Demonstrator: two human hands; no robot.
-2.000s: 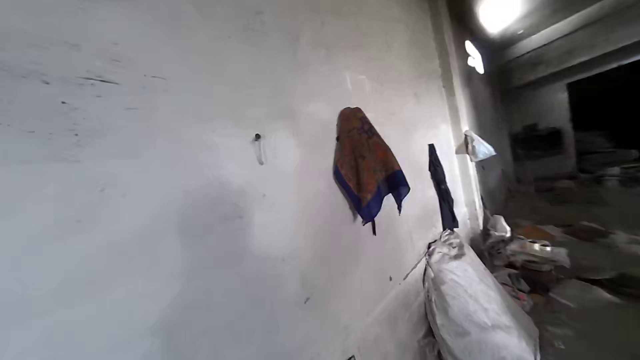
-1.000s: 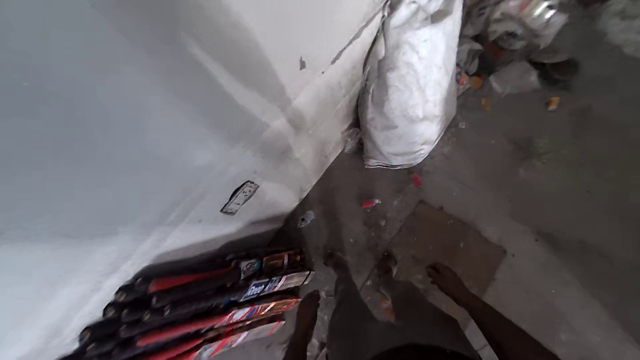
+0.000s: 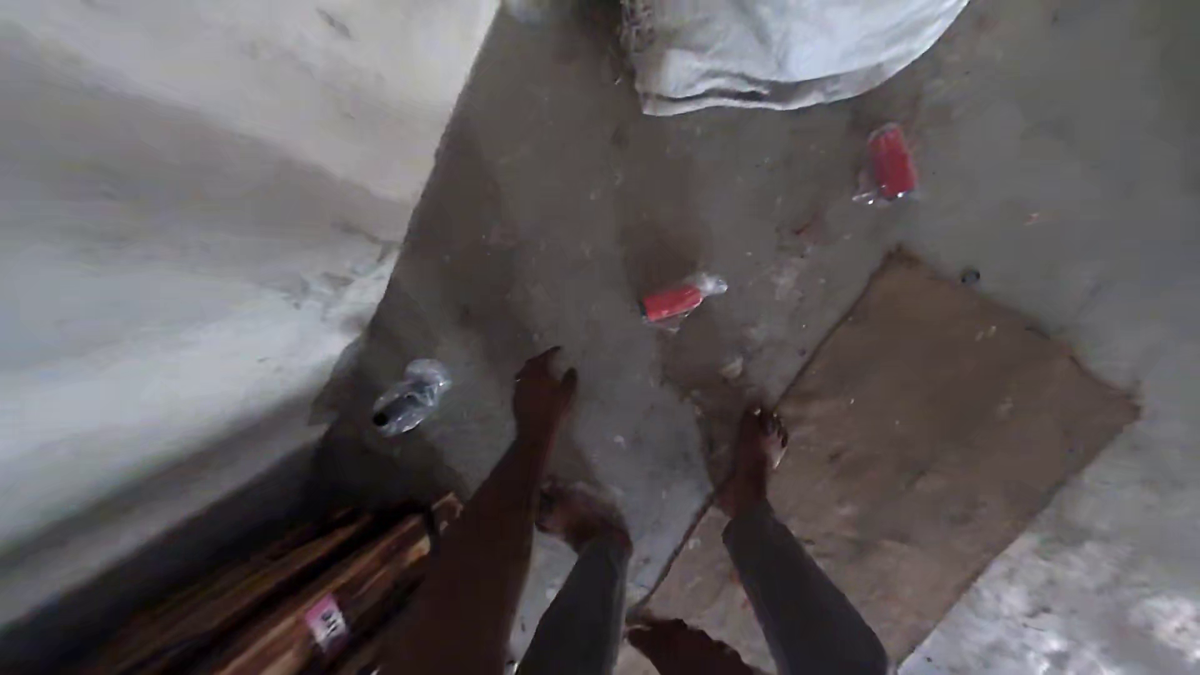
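Note:
My left hand (image 3: 544, 384) hangs over the grey floor with its fingers apart and nothing in it. It is nearest to a red cylindrical item in clear plastic (image 3: 673, 302), to its upper right, and a dark item in clear plastic (image 3: 411, 398), to its left. My right hand (image 3: 689, 647) shows only partly at the bottom edge, between my legs; whether it holds anything cannot be told. Farther up on the right lies another plastic-wrapped red item (image 3: 892, 164).
A white sack (image 3: 787, 56) lies at the top. A pale wall (image 3: 234, 216) runs along the left. Long wooden pieces (image 3: 366, 562), one with a pink label, lie at the lower left. My bare feet are beside and on a flat brown sheet (image 3: 947, 412).
The view has swung from the wall down to the floor and come closer to it. My left hand has reached forward from the lower edge, past my feet.

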